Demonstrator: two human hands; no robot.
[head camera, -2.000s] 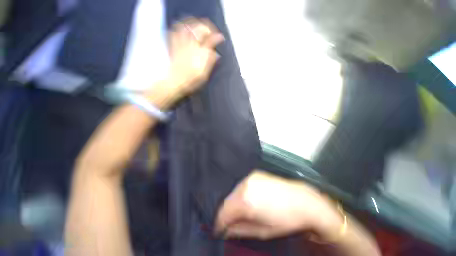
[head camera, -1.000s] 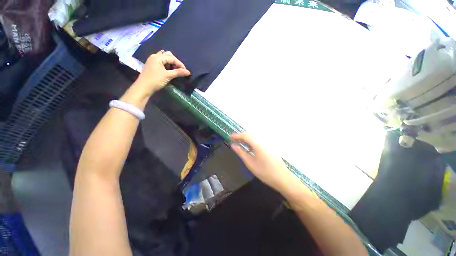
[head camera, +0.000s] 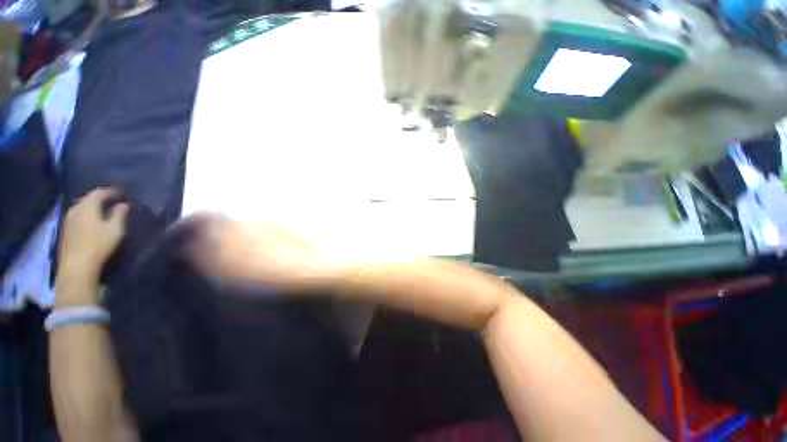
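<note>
Black cut pieces (head camera: 134, 112) lie at the left of the white table, their near end at the table's front edge. My left hand (head camera: 93, 231) pinches the near left corner of this black cloth. My right hand (head camera: 207, 246) is blurred and lies over black cloth just to its right; its fingers are not clear. More black cloth (head camera: 250, 371) hangs below the table edge in front of me. Another black stack (head camera: 522, 194) lies right of the needle area (head camera: 427, 125).
The cream sewing machine (head camera: 466, 60) with a green control panel (head camera: 587, 73) stands at the top centre and right. White papers (head camera: 59, 112) lie at the far left. A red basket (head camera: 677, 363) holding black cloth is at the lower right.
The view has turned right and levelled. My right hand has moved from the table's front edge to the black cloth beside my left hand. Black cloth now hangs in front of me.
</note>
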